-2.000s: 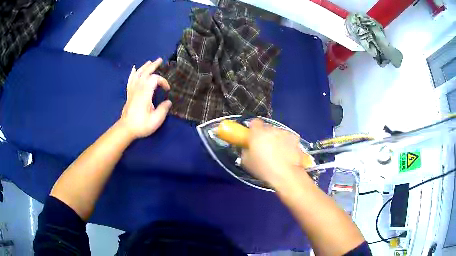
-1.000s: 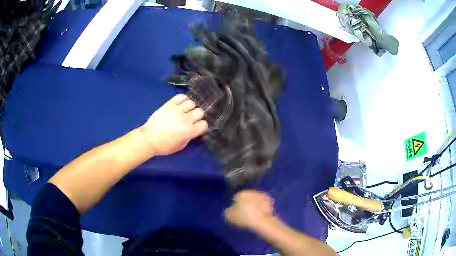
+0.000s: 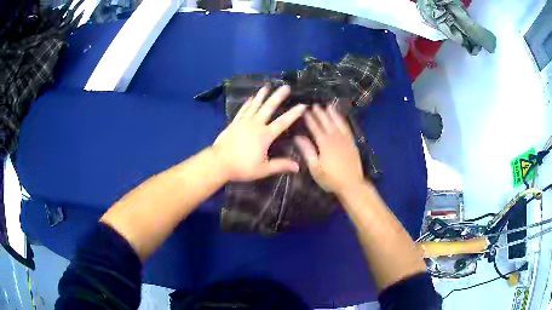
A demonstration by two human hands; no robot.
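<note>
A dark plaid garment lies on the blue pressing table in front of me, with its far right part bunched up. My left hand lies flat over its left middle, fingers spread. My right hand is over its right middle, fingers apart and slightly blurred. Neither hand grips the cloth. The cloth under both hands is hidden.
The steam iron with its yellow-orange handle stands off the table's right edge, with hoses behind it. A plaid pile hangs at the far left. A white bar crosses the far left side. A grey-green rag hangs upper right.
The iron has left my right hand and rests at the right. The garment has been shifted and laid flatter nearer me. Both hands have come together over it.
</note>
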